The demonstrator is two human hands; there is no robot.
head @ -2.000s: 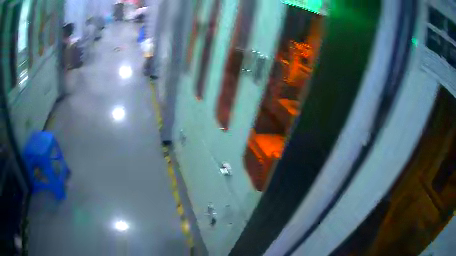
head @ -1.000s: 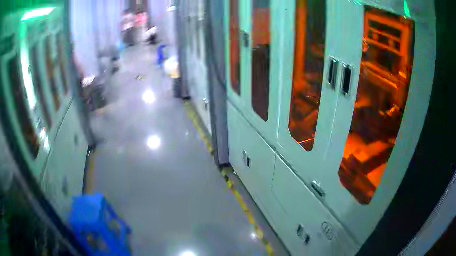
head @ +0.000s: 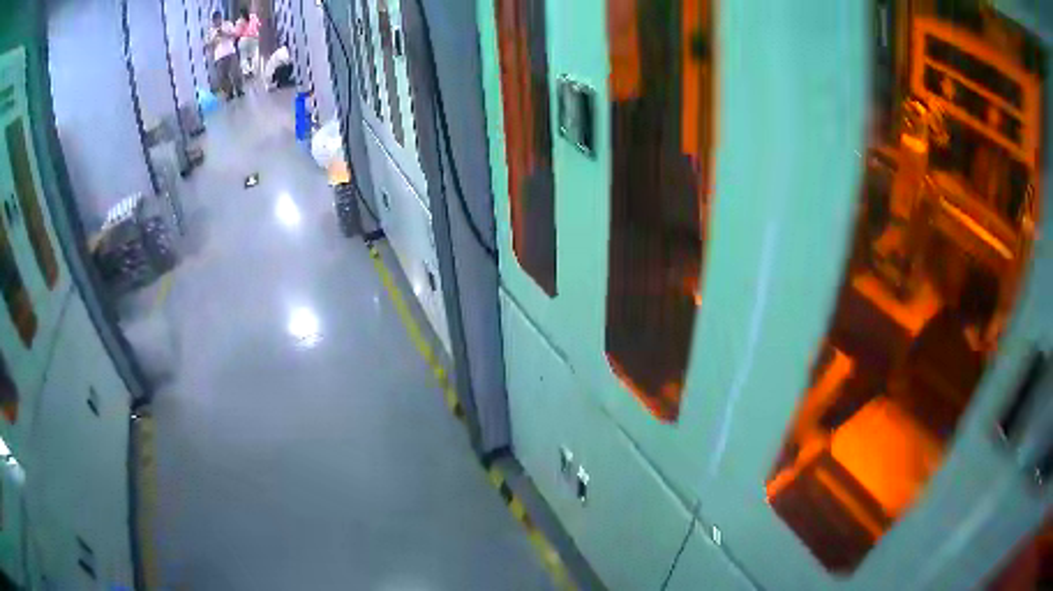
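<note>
No hand is in the picture. Nearest in front of me, on the right, stands a pale green machine point(head: 768, 277) with tall doors. Its right amber window point(head: 889, 427) shows lit machine parts inside, blurred by the glass. A darker amber window point(head: 652, 219) and a narrow one point(head: 529, 173) are farther left. A dark door handle point(head: 575, 114) sits between these two. Another dark handle point(head: 1022, 398) is at the right edge. The doors look closed.
A grey floor aisle point(head: 312, 462) runs ahead, with yellow-black edge tape point(head: 433, 367) on the right. Pale green machines point(head: 69, 450) line the left. A grey pillar point(head: 479, 289) and dark cables stand right of the aisle. Several people point(head: 225, 52) are at the far end.
The view has moved forward along the aisle. The blue stool at lower left has left the picture, and the right machine's windows look larger and nearer.
</note>
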